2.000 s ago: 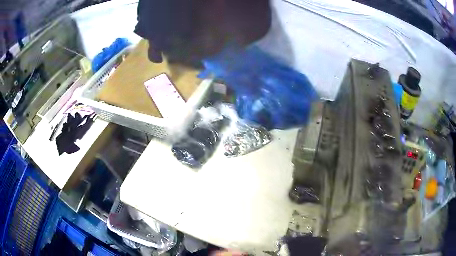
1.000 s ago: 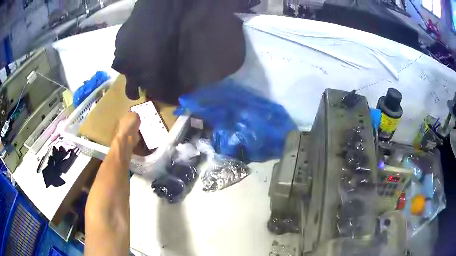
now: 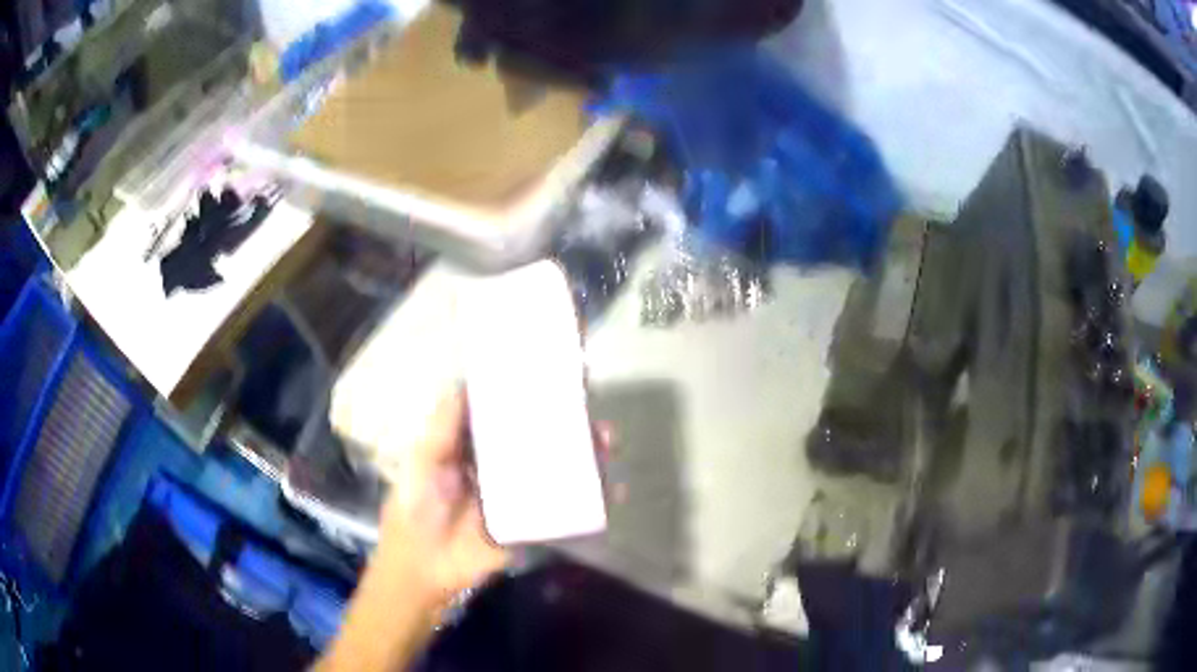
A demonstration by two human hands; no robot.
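Observation:
My left hand (image 3: 440, 512) is bare and holds a smartphone (image 3: 534, 400) upright over the near left part of the whitish table (image 3: 735, 433). The phone's screen is lit nearly pure white and nothing on it can be read. My fingers wrap around its lower part from the left, with fingertips showing at its right edge. The view is blurred. My right hand is not in view.
A white basket (image 3: 394, 210) with cardboard (image 3: 460, 131) on top stands behind the phone. A blue plastic bag (image 3: 788, 164), clear bags of small parts (image 3: 702, 286) and dark cloth (image 3: 630, 33) lie beyond. The machine head (image 3: 1011, 341) fills the right side, with a bottle (image 3: 1142, 223) behind.
My left hand came in from the near edge and took the phone off the cardboard. It has brought the phone towards me and to the right. The camera view has shifted.

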